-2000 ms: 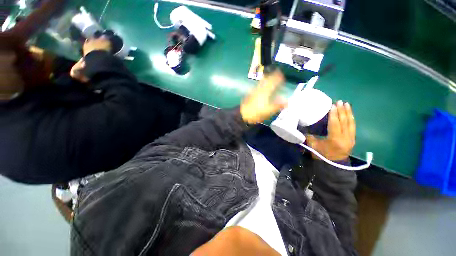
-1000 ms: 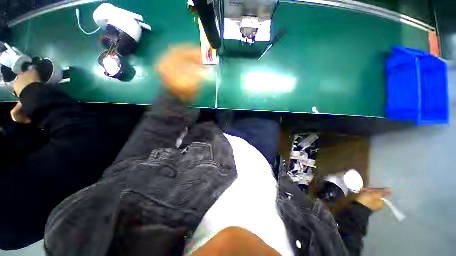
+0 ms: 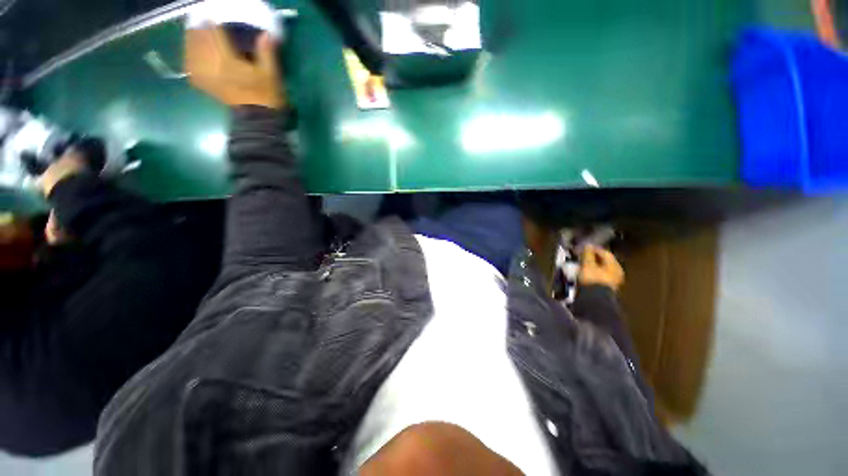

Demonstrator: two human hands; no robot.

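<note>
A white-and-black camera unit [image 3: 232, 13] is at the top left, over the back of the green bench, partly cut off by the frame's upper edge. My left hand [image 3: 232, 70] is on it, fingers around its black part, blurred. My right hand [image 3: 601, 268] is low, below the bench's front edge, at the white-and-black parts [image 3: 565, 265] in a brown cardboard box [image 3: 674, 307]. Its fingers are bent and small in view; whether they hold anything cannot be told.
A black tool [image 3: 349, 33] hangs over the bench beside a yellow-and-white tube [image 3: 365, 82]. A silver-white box [image 3: 432, 65] stands at the back. A blue bin [image 3: 790, 107] is at the right end. A coworker's hand [image 3: 65, 172] and dark sleeve are at the left.
My left hand has moved left and up onto the camera unit, which has shifted back. My right hand has moved in from the right; the camera unit it held over the box is no longer distinguishable.
</note>
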